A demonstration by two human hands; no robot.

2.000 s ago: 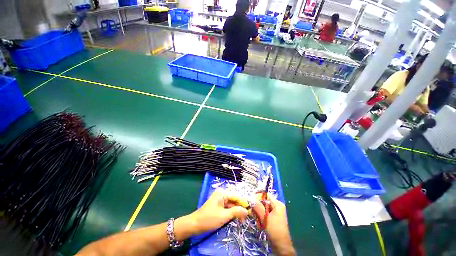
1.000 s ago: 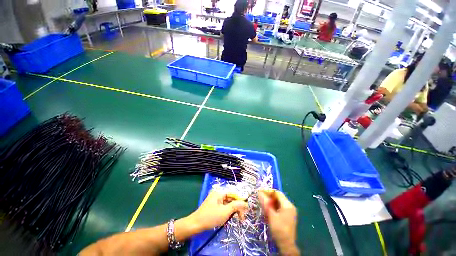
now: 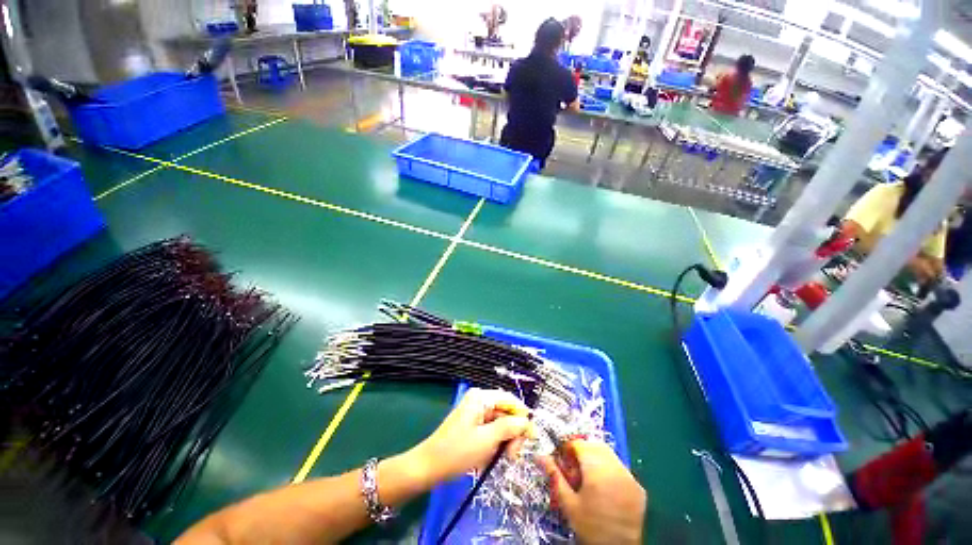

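Note:
My left hand (image 3: 482, 431) is closed on a thin black cable (image 3: 472, 498), which runs down from the fingers over the tray. The cable's end lies between my two hands and is too small to make out. My right hand (image 3: 593, 481) is curled just right of it around a small dark tool, mostly hidden by the fingers. Below is a shallow blue tray (image 3: 616, 410) with silvery-white shreds (image 3: 512, 492). A bundle of black cables with pale tips (image 3: 426, 353) lies across the tray's upper left edge, with a green spot on it.
A large heap of black cables (image 3: 139, 351) spreads at the left. Blue bins stand at the left (image 3: 48, 229) and far left (image 3: 149, 110). An empty blue tray (image 3: 464, 167) is farther across. A blue bin (image 3: 759, 389) stands right beside white posts. People are at benches beyond.
The view has turned slightly left, so the scene sits farther right. The red-orange handles seen earlier in my right hand are now mostly hidden. My hands stay close together over the tray.

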